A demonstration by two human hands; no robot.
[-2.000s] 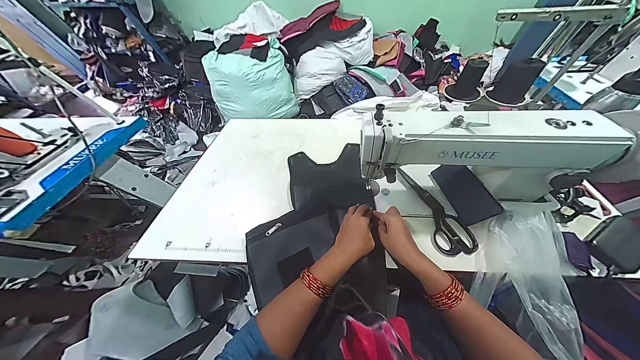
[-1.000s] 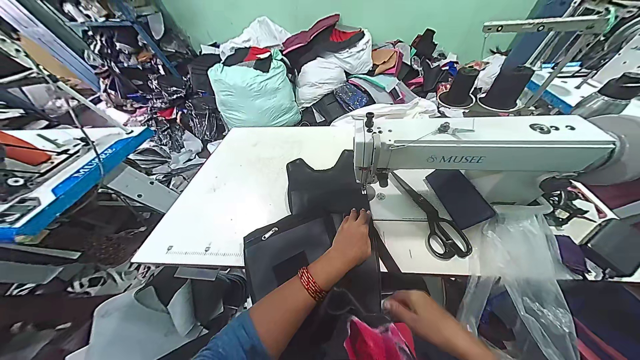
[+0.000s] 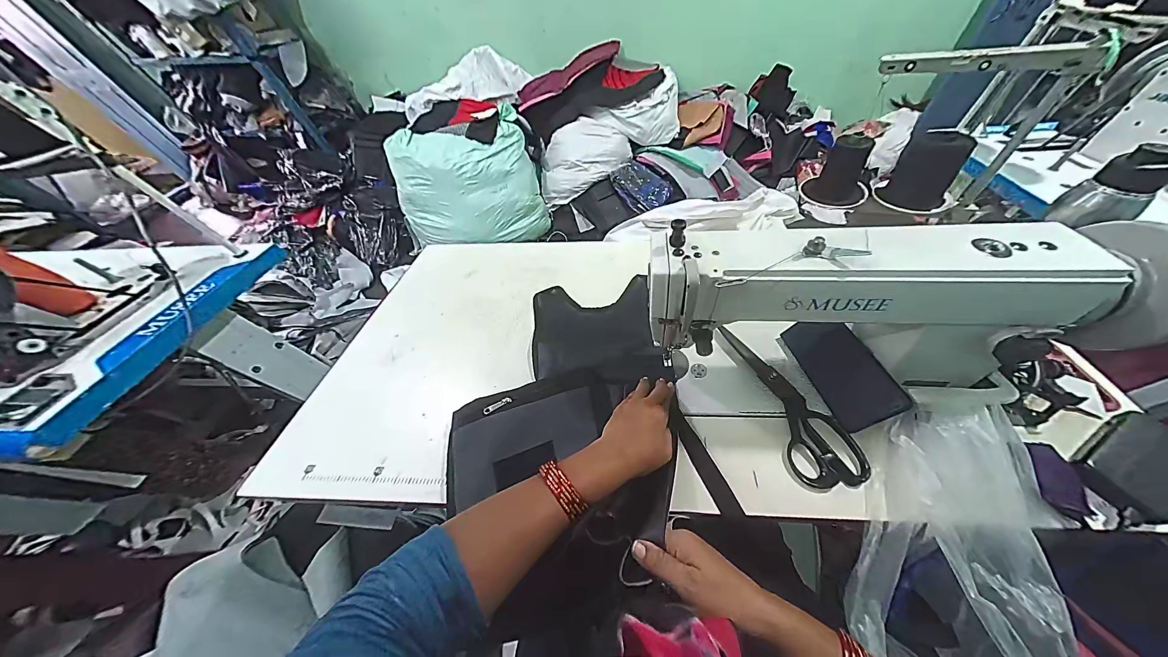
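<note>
A black fabric panel with a zipper (image 3: 538, 438) lies across the table's front edge, its upper part under the needle of a white sewing machine (image 3: 894, 274). My left hand (image 3: 639, 433) presses flat on it just below the presser foot (image 3: 669, 358). Lower down, below the table edge, my right hand (image 3: 698, 570) grips the panel's right edge, thumb on top. A black strap (image 3: 710, 470) runs down beside the panel. Black-handled scissors (image 3: 808, 438) lie right of the needle, beside a dark flat rectangular piece (image 3: 844, 376).
Clear plastic sheeting (image 3: 967, 465) hangs over the table's front right. Black thread cones (image 3: 926, 169) stand behind the machine. Stuffed bags (image 3: 465, 178) and fabric scraps are piled against the wall. Another machine's table (image 3: 196, 301) is at the left. The white tabletop (image 3: 383, 392) bears a printed ruler.
My right hand has moved from beside my left hand near the needle down to the panel's lower right edge. My left hand stays on the panel near the presser foot.
</note>
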